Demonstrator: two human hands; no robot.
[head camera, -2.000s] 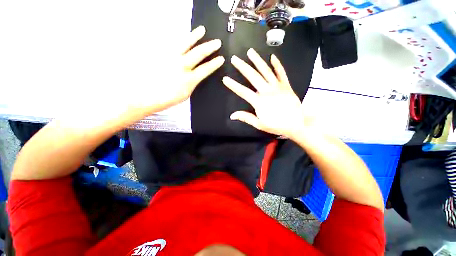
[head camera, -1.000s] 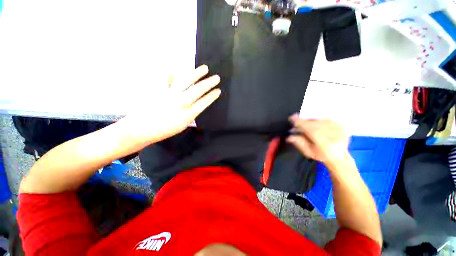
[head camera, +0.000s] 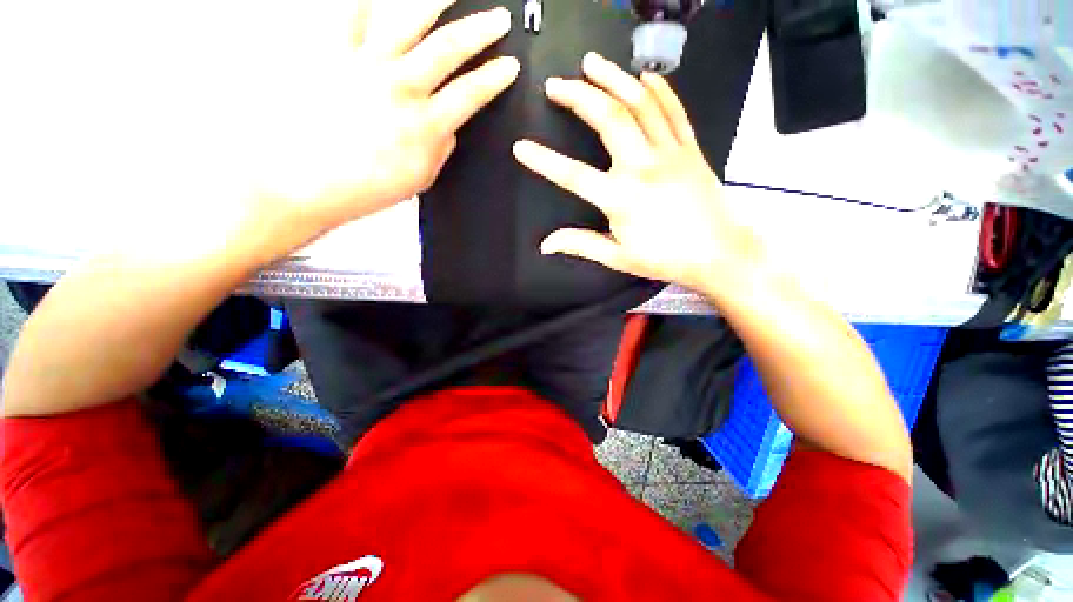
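A large black garment panel (head camera: 482, 241) lies on the white sewing table and hangs over its front edge towards my lap. The presser foot (head camera: 533, 14) of the sewing machine shows at the top edge, over the panel. My left hand (head camera: 406, 112) is bare, fingers spread, its fingertips on the panel's left part. My right hand (head camera: 641, 176) lies flat with spread fingers on the panel's right part, below the machine's round knob (head camera: 658, 45). Neither hand grips anything. Most of the machine head is out of the picture.
A flat black rectangle (head camera: 818, 71) lies right of the panel. The ruler-marked front edge (head camera: 341, 282) of the table crosses the view. A blue crate (head camera: 877, 365) stands below on the right. Dark cloth and a red item (head camera: 1000, 238) are at the far right. Part of a person in striped cloth (head camera: 1059, 435) shows.
My right hand has moved from the panel's front edge up onto the panel and spread flat. My left hand has moved up, nearer the presser foot. The panel's front right part has shifted left.
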